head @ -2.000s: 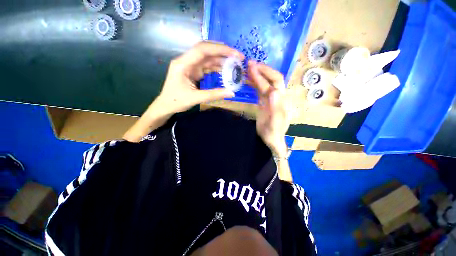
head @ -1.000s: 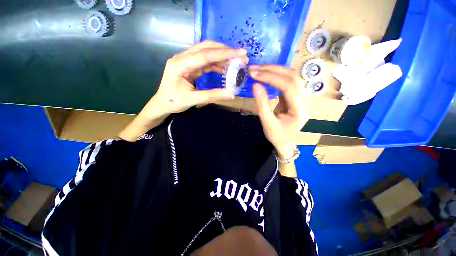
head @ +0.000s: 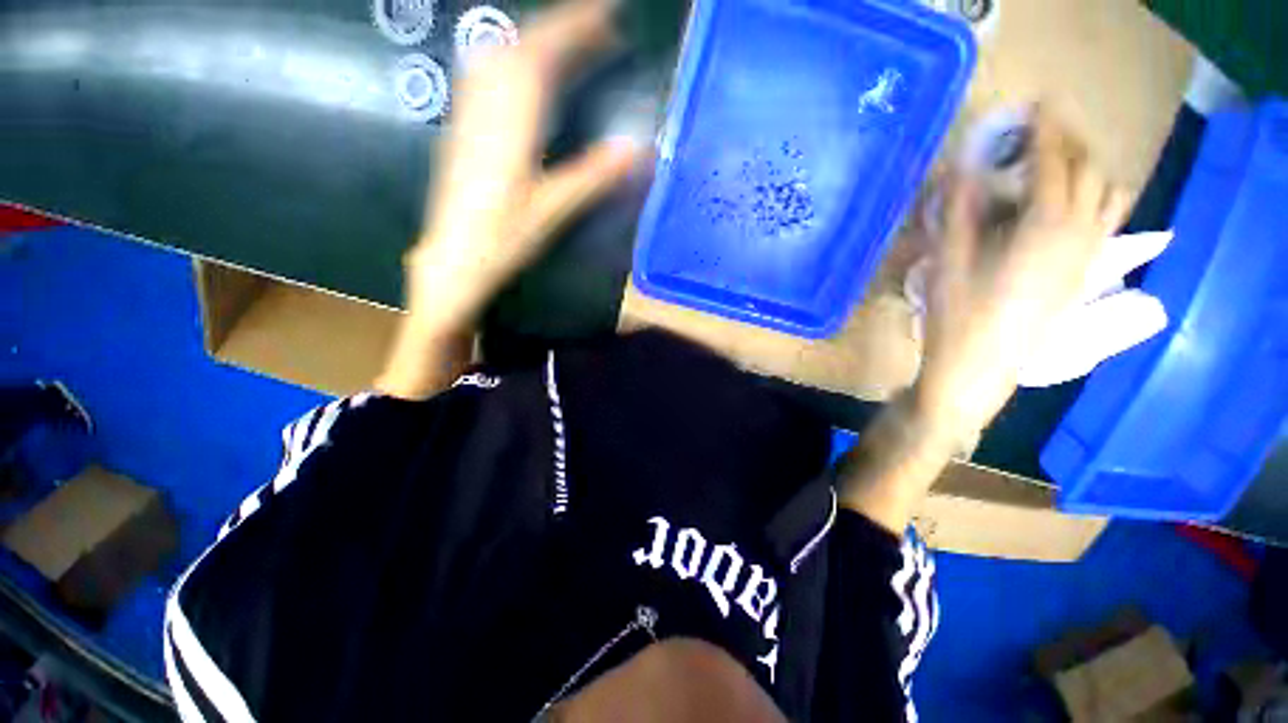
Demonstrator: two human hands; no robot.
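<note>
My left hand (head: 487, 184) is blurred over the dark bench, with thumb and fingers apart and nothing seen in it. My right hand (head: 1010, 269) is blurred over the cardboard mat (head: 1081, 71). A blurred gear wheel (head: 1004, 144) with a dark centre shows at its fingertips; whether it is gripped is unclear. The small parts tray (head: 848, 156) lies between the hands, with small dark parts (head: 777, 198) and a pale shiny cluster (head: 881, 93) inside. White toothed wheels (head: 421, 88) lie beyond my left hand.
A crumpled white cloth (head: 1102, 318) lies right of my right hand, partly hidden by it. The large blue bin (head: 1187, 339) stands at the right. Another wheel (head: 973, 9) is cut off by the top edge. Open cartons (head: 304, 332) sit below the bench edge.
My hands have parted. The left has let go of the wheel it held and moved left; the right has moved right over the cardboard. The view has shifted, so the tray shows more fully.
</note>
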